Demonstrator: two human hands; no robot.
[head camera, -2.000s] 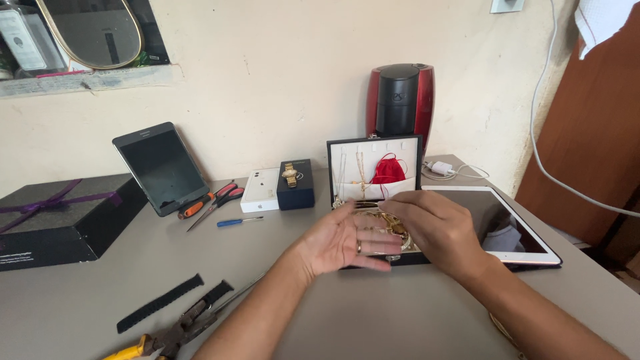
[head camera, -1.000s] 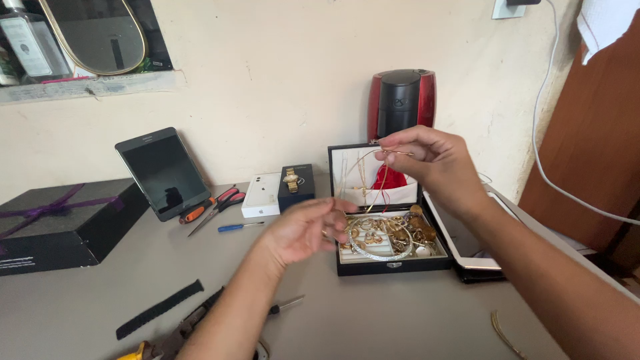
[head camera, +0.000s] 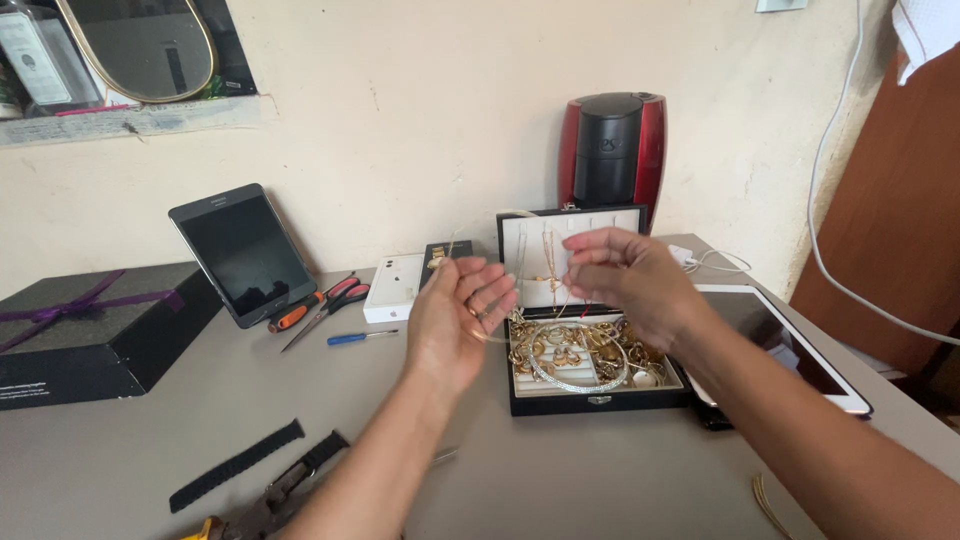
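My right hand (head camera: 626, 281) pinches a thin gold-coloured strand (head camera: 491, 215) above the jewelry box, its shape blurred and curving toward my left hand. With palm up and fingers apart, my left hand (head camera: 469, 319) is beside the strand; whether it touches it is unclear. Behind and below both hands stands a black jewelry box (head camera: 600, 403) with its lid raised. Inside lie gold-coloured earrings, rings and chains, with a sparkling silver-coloured hoop (head camera: 577, 388) on top. Fine necklaces (head camera: 550, 259) hang in the lid. My right hand hides most of the red pouch.
Right of the box lies a white-framed tablet (head camera: 772, 337). A black tablet (head camera: 244, 255) leans at left near scissors (head camera: 322, 307), a blue screwdriver (head camera: 360, 337) and a white box (head camera: 394, 289). Pliers (head camera: 262, 510) and a black watch strap (head camera: 236, 465) lie in front. A coffee machine (head camera: 611, 150) stands behind.
Both hands were lower over the box two seconds ago; the strand was then lifted out between them. Since one second ago my right hand has come down and my left hand's fingers have spread.
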